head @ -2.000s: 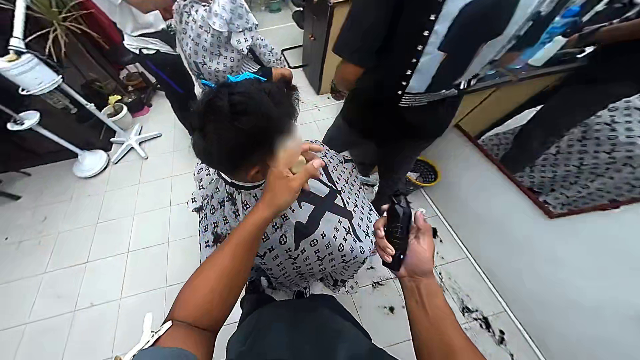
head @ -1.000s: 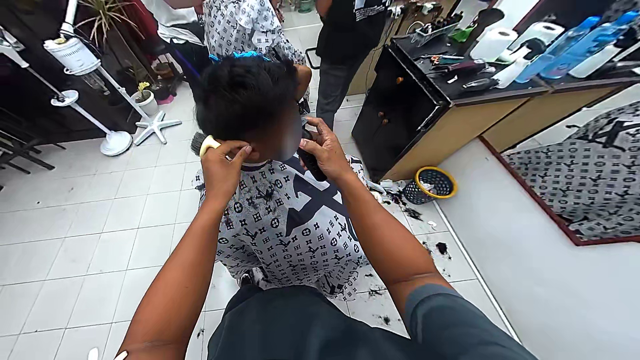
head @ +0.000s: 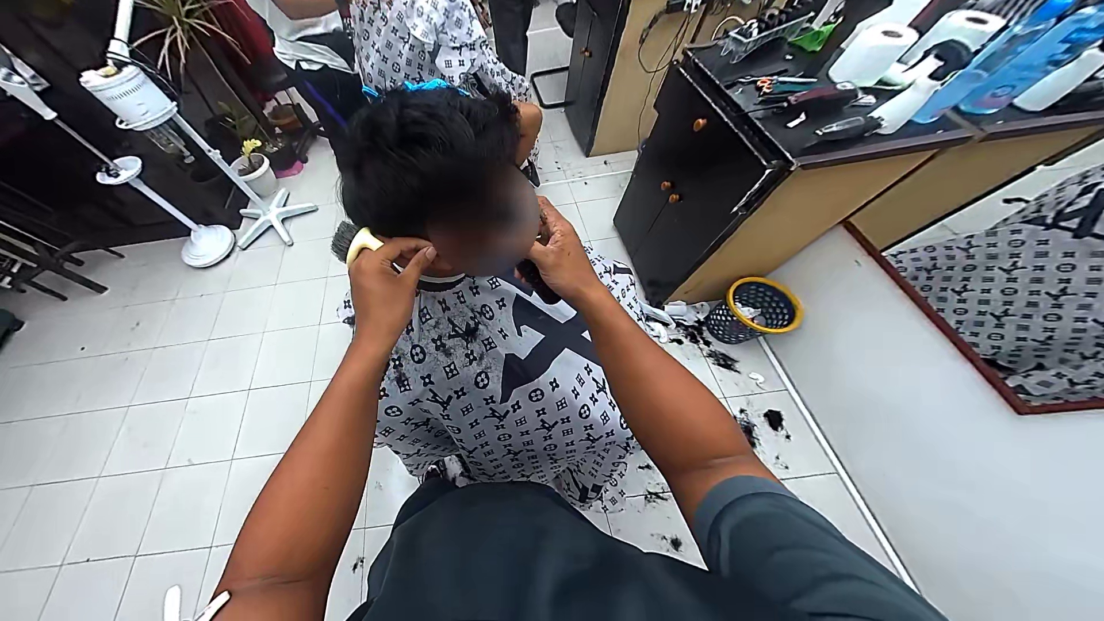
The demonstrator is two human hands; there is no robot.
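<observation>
A seated person with short black hair [head: 423,155] wears a white-and-black patterned barber cape [head: 509,388]. My left hand [head: 384,280] is at the near side of the head, thumb and finger pinched by the ear, and holds a neck brush with a pale yellow handle [head: 362,245] whose dark bristles point left. My right hand [head: 565,254] is on the far side, in front of the face, and grips black hair clippers [head: 539,280], mostly hidden by the fingers. Cut hair lies on the cape's shoulder.
A black-topped counter [head: 802,142] at right bears paper rolls, bottles and tools. Below it stands a yellow-rimmed basket [head: 766,306], with cut hair on the tiles. A framed mirror [head: 1018,285] is at far right, wheeled white stands [head: 272,216] at left, another caped person [head: 427,43] behind.
My right hand has moved from the lower right up to the face with the clippers. My left hand has gone from in front of the face to beside the ear. The view has shifted.
</observation>
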